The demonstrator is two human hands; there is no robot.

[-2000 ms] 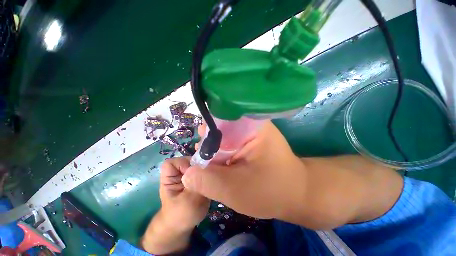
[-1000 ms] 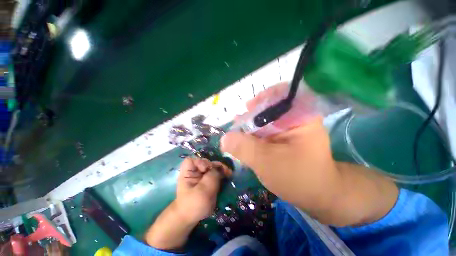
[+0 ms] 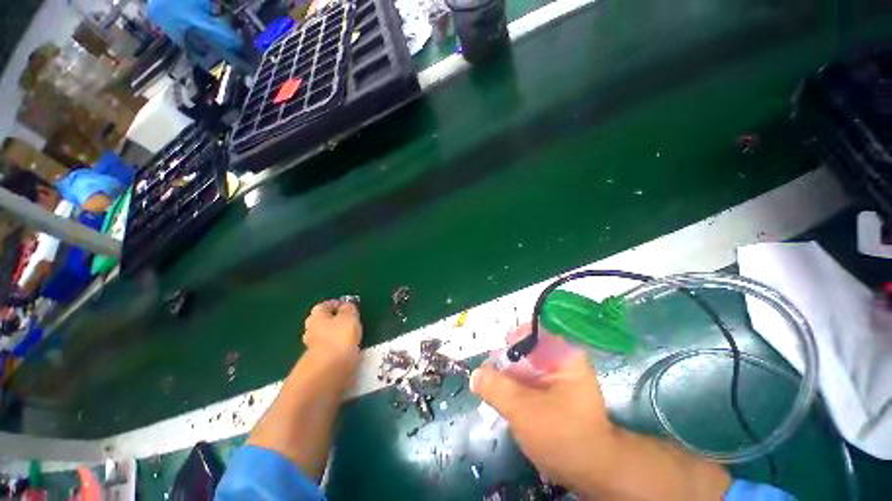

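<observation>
My right hand (image 3: 557, 411) is closed around the dispensing syringe (image 3: 543, 354), which holds pink-red fluid and has a green adapter head (image 3: 589, 321). A black cord lies along its barrel. My left hand (image 3: 334, 328) reaches out over the green conveyor belt (image 3: 469, 186); a small metallic part (image 3: 349, 299) shows at its fingertips. A cluster of similar parts (image 3: 423, 368) lies on the white rail and the bench edge, between my two arms. The syringe tip is hard to make out.
Black grid trays (image 3: 293, 93) stand across the belt, with a dark cup (image 3: 479, 27) beside them. Loose parts (image 3: 400, 301) lie on the belt. A clear hose (image 3: 807, 357) coils at right beside a white cloth (image 3: 817, 323). A dark case (image 3: 199, 475) lies lower left. People in blue are at upper left.
The view has tilted up, showing the trays and people across the belt. My left hand has moved from near the syringe, over the bench, out across the rail to the belt.
</observation>
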